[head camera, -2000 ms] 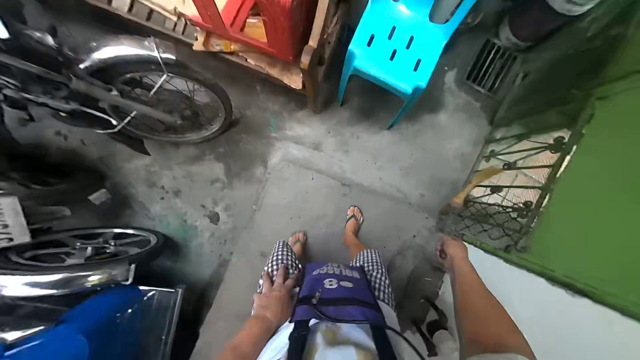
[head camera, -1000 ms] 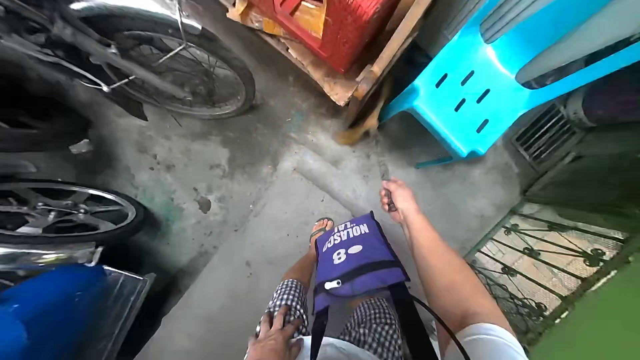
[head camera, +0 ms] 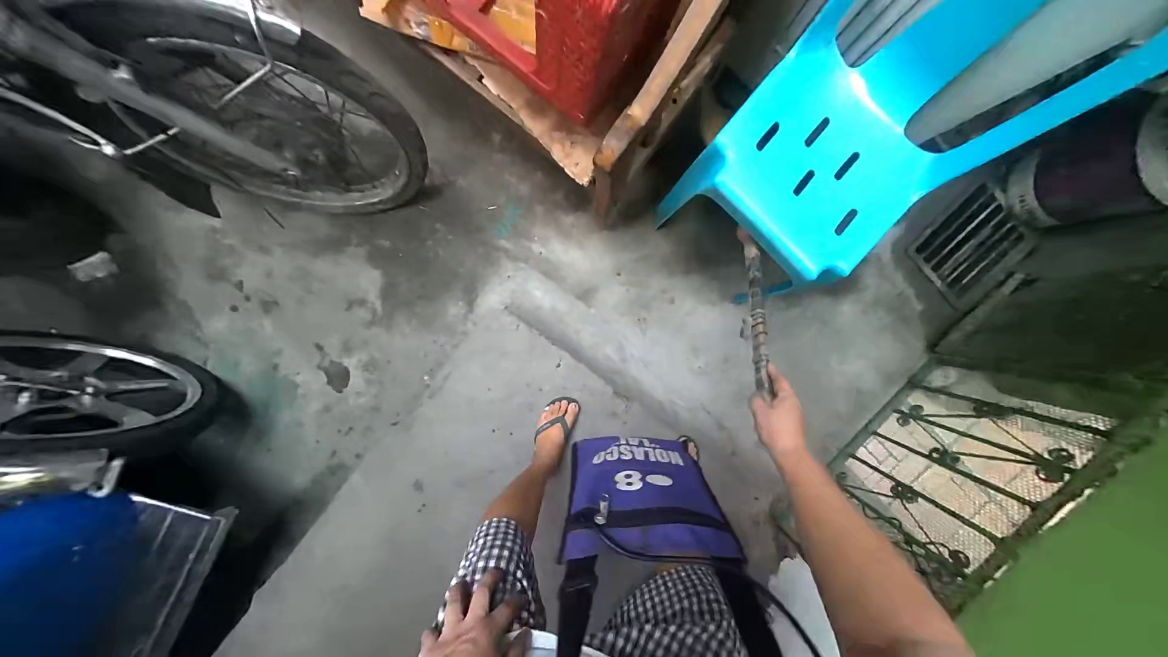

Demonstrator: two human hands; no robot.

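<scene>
My right hand [head camera: 777, 415] is closed around the end of a dark, banded broom handle [head camera: 756, 310]. The handle points away from me, and its far end is hidden beneath a turquoise plastic chair [head camera: 830, 155]. On my left thigh, over the black-and-white checked shorts [head camera: 497, 547], lies my left hand [head camera: 476, 616] with its fingers spread and nothing in it. A purple bag [head camera: 648, 511] with black straps and printed writing hangs in front of my body, between the two hands.
Motorcycle wheels [head camera: 274, 119] stand at the left, beside a blue panel [head camera: 64, 566]. A red plastic crate [head camera: 584, 55] rests on a wooden stand [head camera: 630, 137] ahead. A low concrete ridge [head camera: 593, 338] crosses the floor. A floor grate [head camera: 972, 242] and metal grille gate [head camera: 976, 456] are at right.
My right hand has moved forward from beside the grille with the broom, whose brown head showed near the wooden stand one second ago and is now hidden. The view has shifted toward the chair.
</scene>
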